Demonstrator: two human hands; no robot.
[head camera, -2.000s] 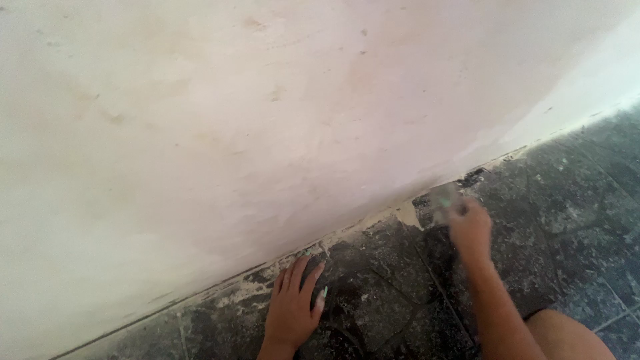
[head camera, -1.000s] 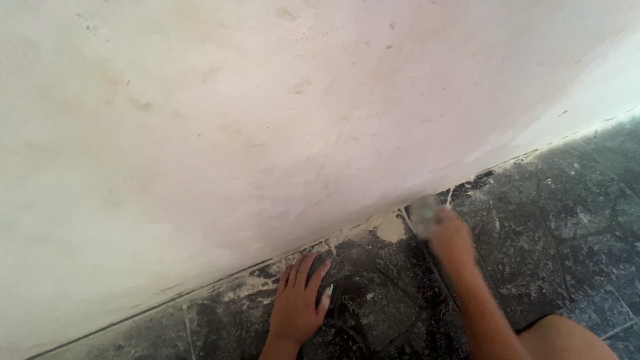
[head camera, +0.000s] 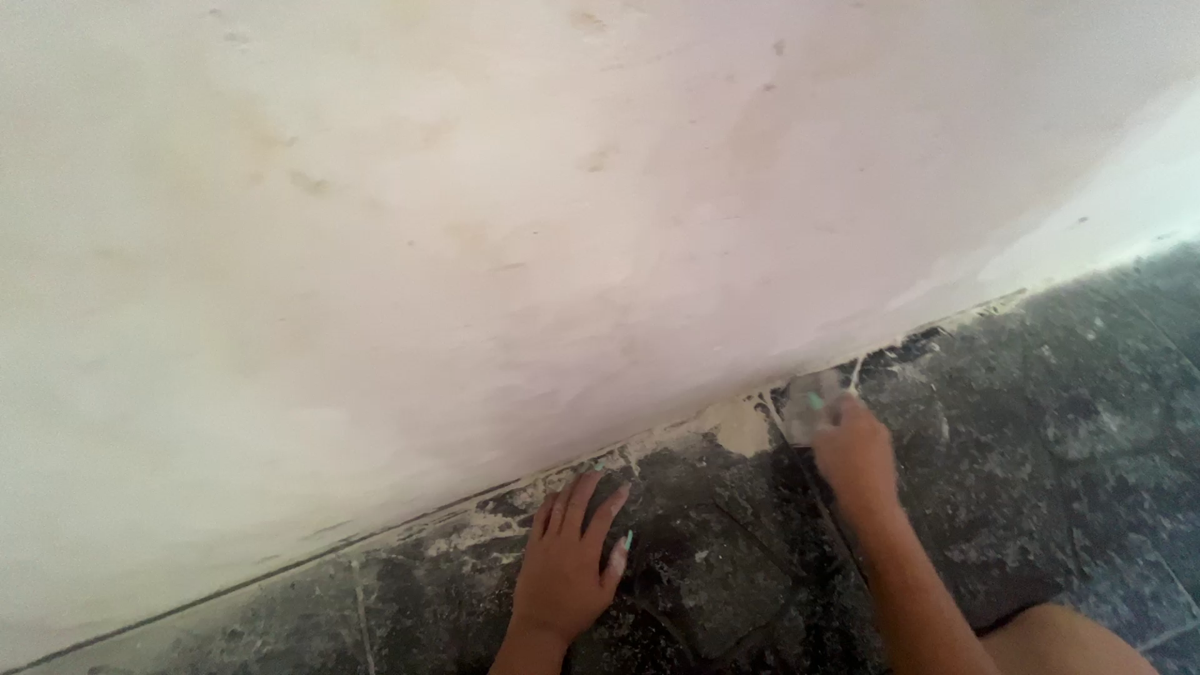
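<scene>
My right hand (head camera: 855, 455) grips a flat, greyish scraper-like blade (head camera: 814, 405), blurred, its exact kind unclear. The blade lies against the dark tile floor (head camera: 722, 572) close to the foot of the plastered wall (head camera: 581, 244). Just left of it a beige patch of dried plaster or filler (head camera: 743, 425) sticks to the tiles. My left hand (head camera: 567, 553) rests palm down on the floor with its fingers apart, fingertips near the wall's base, holding nothing.
A dark gap (head camera: 281, 568) runs diagonally between wall and floor. Pale residue (head camera: 469, 536) lines the floor edge. A bare knee (head camera: 1064, 642) shows at the bottom right. Light grout lines (head camera: 362, 614) cross the tiles.
My right hand and the blade have moved left along the wall's foot since the earliest frame. The left hand stays on the floor. A pale line beside the right hand shows in the later frames.
</scene>
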